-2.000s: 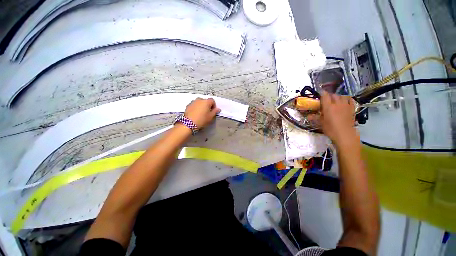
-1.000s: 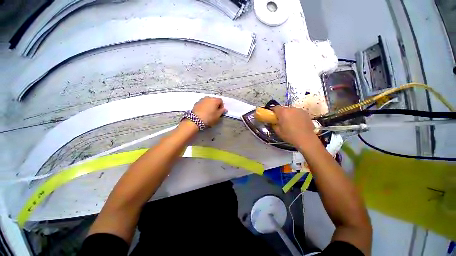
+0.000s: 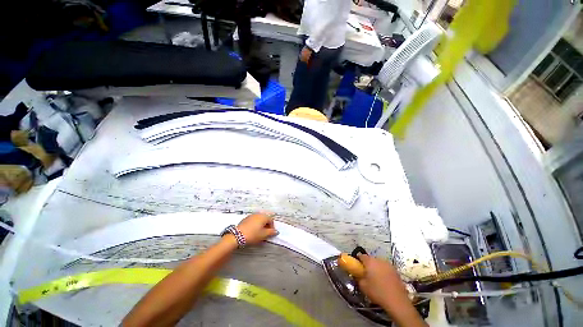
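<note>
A long curved white waistband piece (image 3: 172, 225) lies across the pressing table. My left hand (image 3: 257, 228), with a patterned wristband, presses its fingers on the band near its right part; I cannot tell whether it pinches the narrow white tape (image 3: 121, 258) that trails in from the left. My right hand (image 3: 382, 284) grips the orange handle of the steam iron (image 3: 345, 285), whose tip is at the band's right end. A yellow marking template (image 3: 137, 276) lies nearer me, partly under my left forearm.
Stacked waistband pieces (image 3: 240, 171) and a white tape roll (image 3: 374, 167) lie at the far side. A scorched iron rest (image 3: 415, 233) and yellow hose (image 3: 492, 257) are at right. Beyond are a black padded board (image 3: 137, 66), a fan (image 3: 409, 57) and a person (image 3: 325, 25) standing.
My right hand has brought the iron from the rest to the band's right end. The view has tilted up, showing the far side of the room. My left hand stays on the band.
</note>
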